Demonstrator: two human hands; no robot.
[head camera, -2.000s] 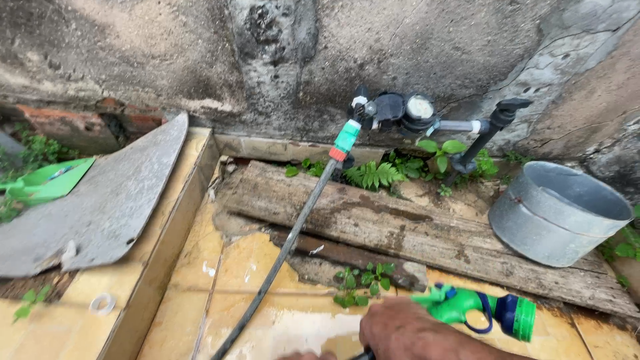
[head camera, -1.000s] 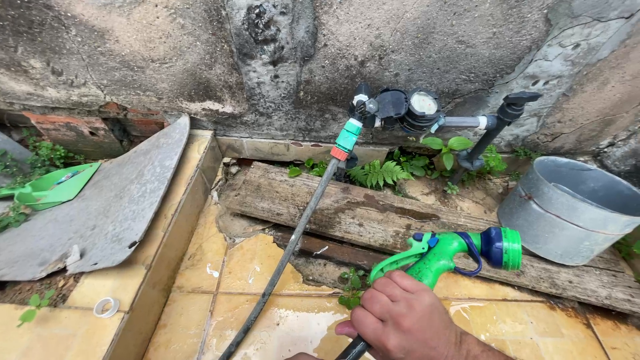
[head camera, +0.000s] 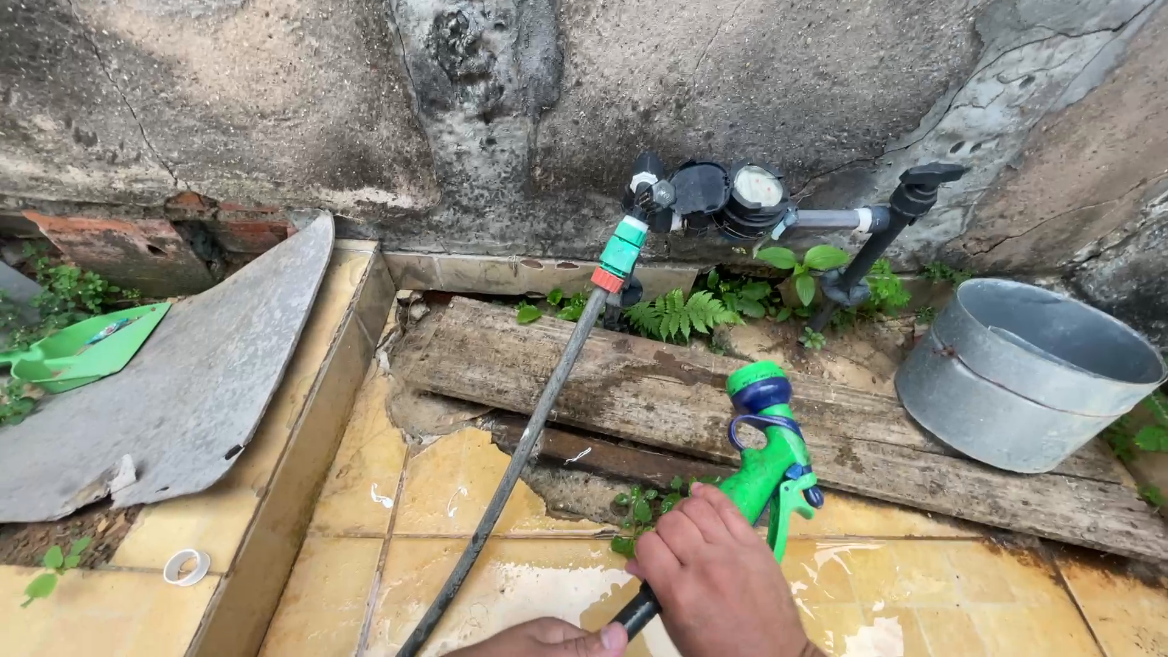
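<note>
My right hand (head camera: 716, 579) is closed around the lower handle of a green and blue hose spray nozzle (head camera: 766, 456), whose head points up toward the wooden planks. My left hand (head camera: 552, 637), at the bottom edge, grips the black hose (head camera: 636, 610) just below, with its thumb on top; part of this hand is out of view. To the left, a grey hose (head camera: 529, 447) runs up to a teal and orange hose connector (head camera: 620, 254), joined to a tap fitting beside the water meter (head camera: 757, 192).
Weathered planks (head camera: 675, 392) lie along the wall. A galvanized metal bucket (head camera: 1031, 374) stands at right. At left are a bent grey sheet (head camera: 210, 365), a green plastic dustpan (head camera: 100, 347), a white tape roll (head camera: 186, 567) and a raised tiled ledge (head camera: 301, 456). The floor tiles are wet.
The nozzle's head has turned from pointing right to pointing up, with my right hand still around its handle. My left hand has come further into view, on the hose.
</note>
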